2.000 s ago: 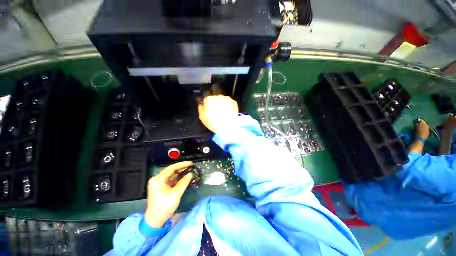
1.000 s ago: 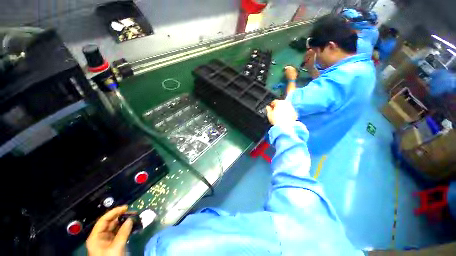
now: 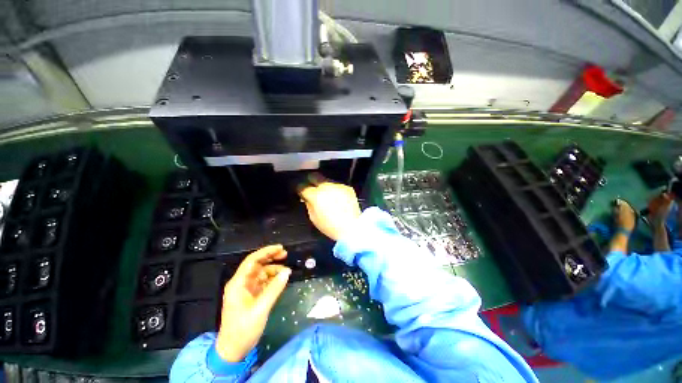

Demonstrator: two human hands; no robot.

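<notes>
My left hand [image 3: 253, 303] is raised in front of the press panel, fingers apart, with nothing visible in it. My right hand [image 3: 330, 207] reaches into the black pneumatic press [image 3: 280, 105], under the pale crossbar [image 3: 247, 159]. Its fingertips are in the dark fixture area, and I cannot tell whether they hold a housing. A whitish button [image 3: 310, 263] shows on the panel. Tiny pale and gold pins [image 3: 351, 283] lie scattered before the press, around a white patch [image 3: 324, 307].
Black trays with housings stand left of the press [image 3: 166, 280] and far left [image 3: 71, 258]. A clear blister tray [image 3: 430, 217] lies right of it, then stacked black trays [image 3: 523, 209] with one unit [image 3: 574, 268] in a near pocket. A neighbour's blue sleeve [image 3: 609, 299] is beyond.
The view has turned back left to the press. My right hand has moved from the right tray stack into the press. The black housing no longer shows in my left hand, whose fingers have opened.
</notes>
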